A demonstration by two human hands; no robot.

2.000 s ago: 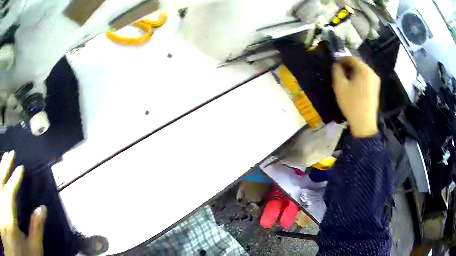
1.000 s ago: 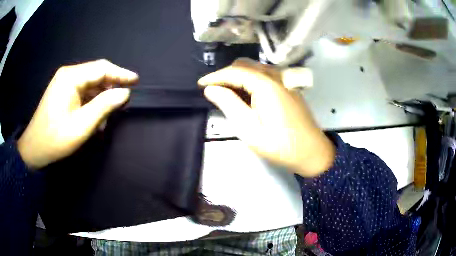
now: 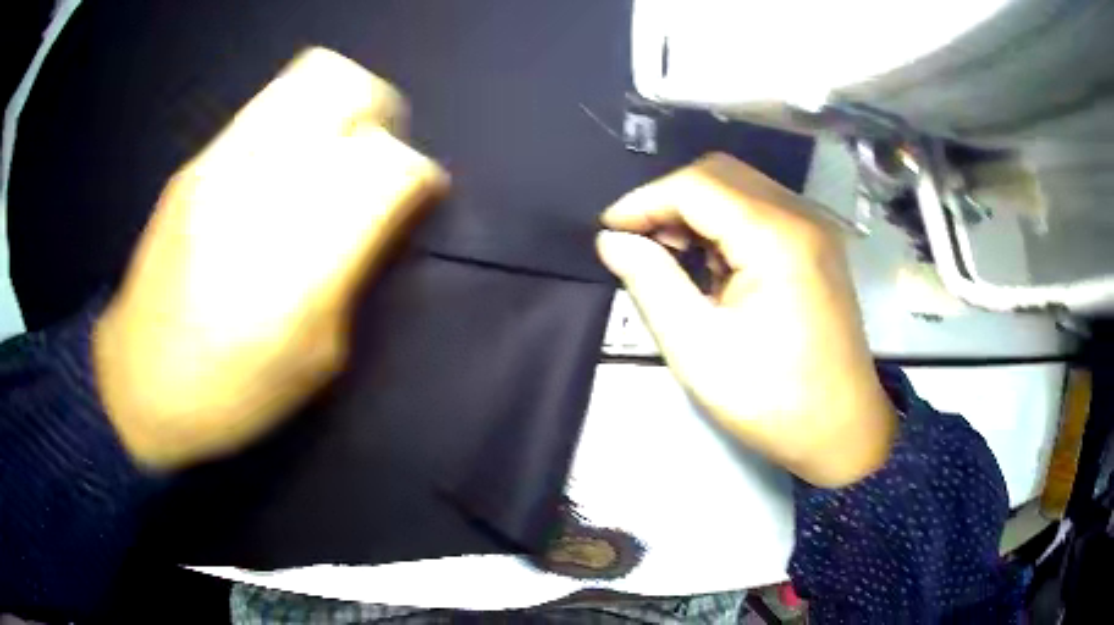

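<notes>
A wide black fabric panel (image 3: pixel 489 366) lies over the left and middle of the machine table, with a folded edge running across it between my hands. My right hand (image 3: pixel 745 305) pinches the right end of the fold between thumb and fingertips. My left hand (image 3: pixel 269 256) is blurred and rests over the panel at the left end of the fold; its fingertips are hidden. The presser foot (image 3: pixel 639 131) shows just behind the fold, under the white sewing machine head (image 3: pixel 843 49).
A bent wire guard (image 3: pixel 941 232) and metal parts hang at the right of the machine head. The white table (image 3: pixel 696 488) has a worn brown patch (image 3: pixel 589 553) at its front edge. Checked cloth (image 3: pixel 489 608) is below. A yellow strip (image 3: pixel 1068 442) is at the far right.
My right hand came back from the tools at the right to the fabric. Since the last earlier frame, the view has moved closer and my left hand has turned knuckles-up over the fold.
</notes>
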